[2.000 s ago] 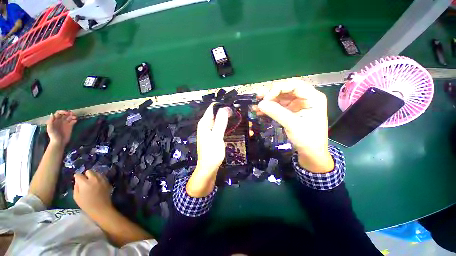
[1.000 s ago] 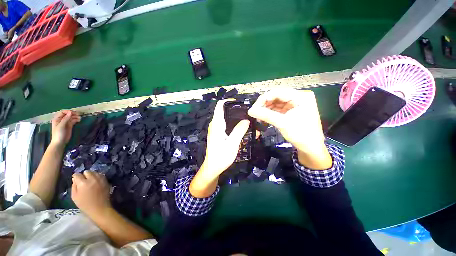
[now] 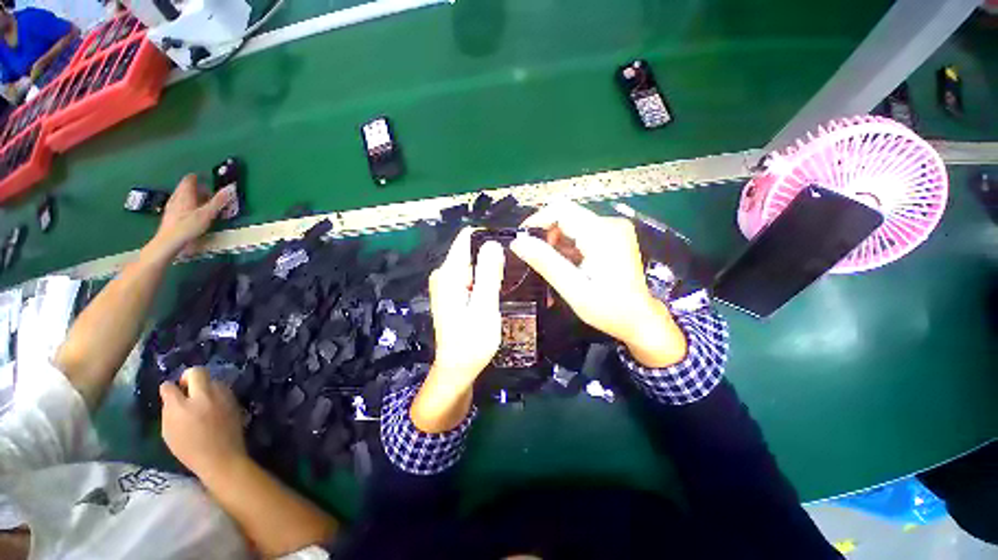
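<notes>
A black feature phone unit (image 3: 518, 334) is held upright over the loose pile, its keypad board area showing below my fingers. My left hand (image 3: 465, 312) grips its left side, thumb on its upper part. My right hand (image 3: 596, 279) has its fingertips at the unit's top end, touching or nearly touching it. Whether the right fingers hold a small piece cannot be seen. The small black die-cut pieces (image 3: 317, 350) lie in a large heap to the left of and under my hands.
Waiting handsets (image 3: 381, 150) lie spaced on the green conveyor beyond the pale metal strip (image 3: 372, 216). A pink fan (image 3: 865, 191) with a smartphone (image 3: 799, 252) leaning on it stands right. A neighbour's hand (image 3: 192, 217) reaches over the strip. Red trays (image 3: 109, 104) stand far left.
My right hand has moved left and inward onto the unit's top end. The conveyor handsets have shifted left. The neighbour's far hand has reached out to a handset on the belt.
</notes>
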